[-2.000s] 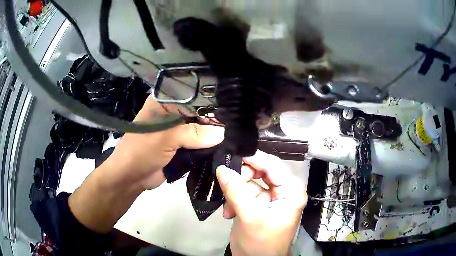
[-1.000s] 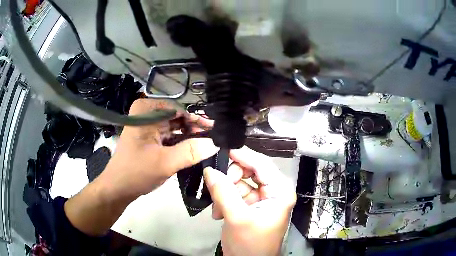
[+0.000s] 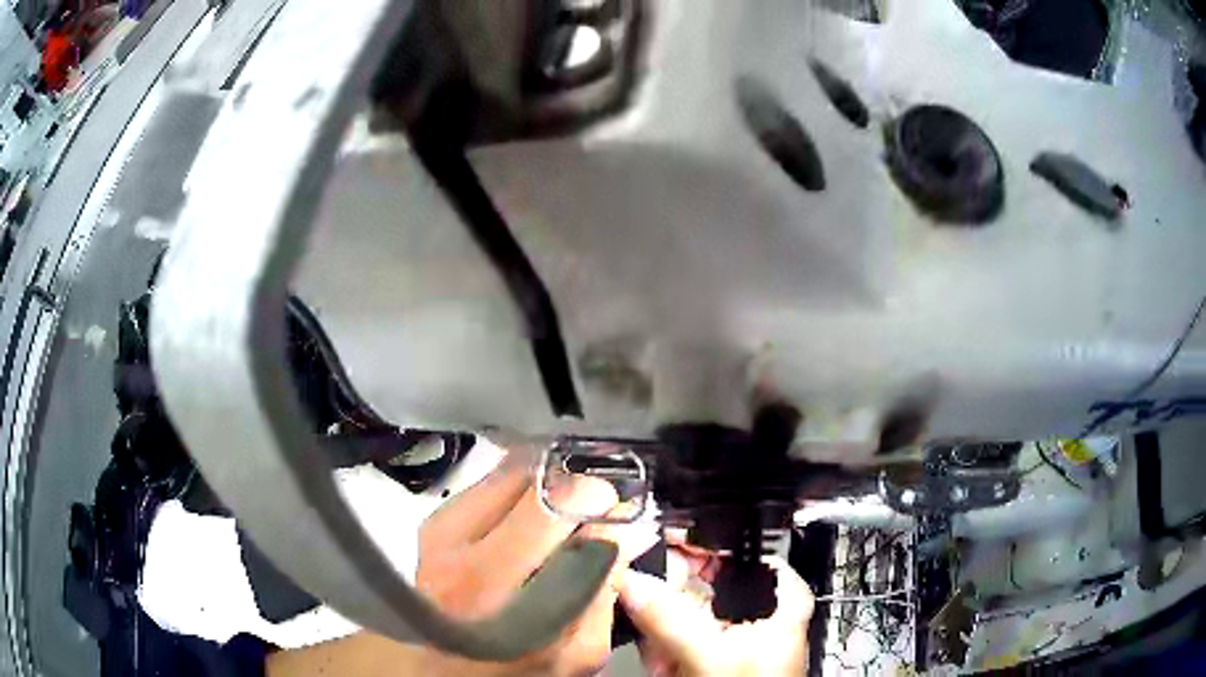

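A black part-sewn piece [image 3: 644, 582] shows as a small dark patch between my two hands, below the needle area; most of it is hidden. My left hand [image 3: 509, 562] is on its left, fingertips at the piece, partly covered by the wire loop guard [image 3: 595, 484] and a curved pale lever. My right hand [image 3: 721, 635] pinches the piece from the lower right, cut off by the bottom edge. The dark needle bar area [image 3: 747, 496] is blurred above my right fingers. The presser foot and needle cannot be made out.
The off-white machine head [image 3: 846, 291] fills the upper view. The curved lever [image 3: 212, 331] crosses the left side. A black heap of strips [image 3: 139, 450] lies at the left, with a dark panel [image 3: 271, 575] on the white tabletop [image 3: 192, 582]. Oily bed parts [image 3: 946, 595] show at the right.
The view has shifted, so the machine head covers much more of it and the hands sit lower. Less of the black piece shows. Both hands remain at it.
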